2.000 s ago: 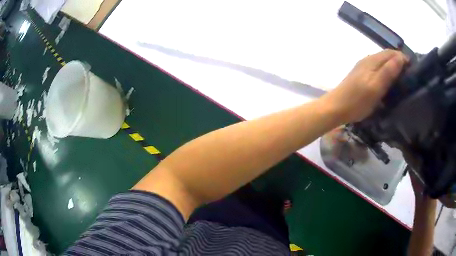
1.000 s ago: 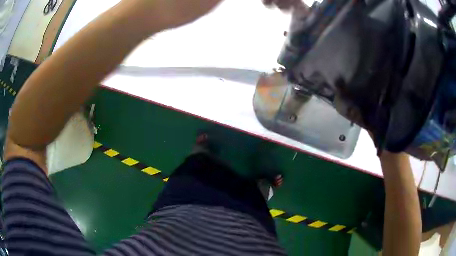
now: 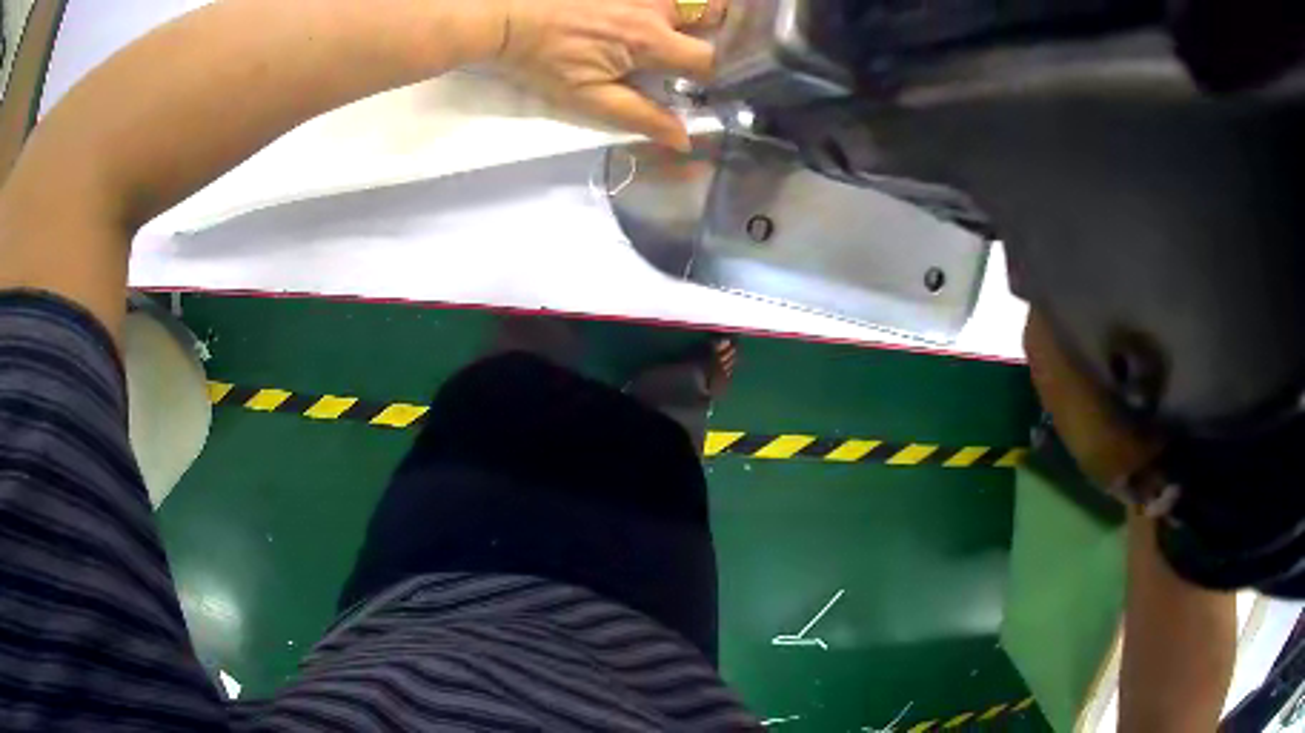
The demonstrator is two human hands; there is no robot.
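Note:
The dark cutting machine [image 3: 1116, 186] fills the upper right. Its flat shiny base plate [image 3: 844, 258] lies on the white table [image 3: 429, 265], near the red edge. My left hand [image 3: 608, 57] is at the top centre, bare, fingers apart and bent, resting on the pale fabric lay [image 3: 387, 136] beside the machine's front metal parts. The blade cannot be made out. My right hand [image 3: 1088, 401] is at the machine's right side, curled against the dark housing; its fingers and the grip are mostly hidden.
The table's red edge crosses just in front of my body. A white bucket [image 3: 165, 401] stands on the floor at left, partly hidden by my arm. A green panel or box [image 3: 1059, 594] is at lower right. Striped tape and scraps lie on the green floor.
The view has swung right and closer to the table edge. My left hand has left the dark bar it was beside and come down beside the machine's front. My right hand stays at the machine.

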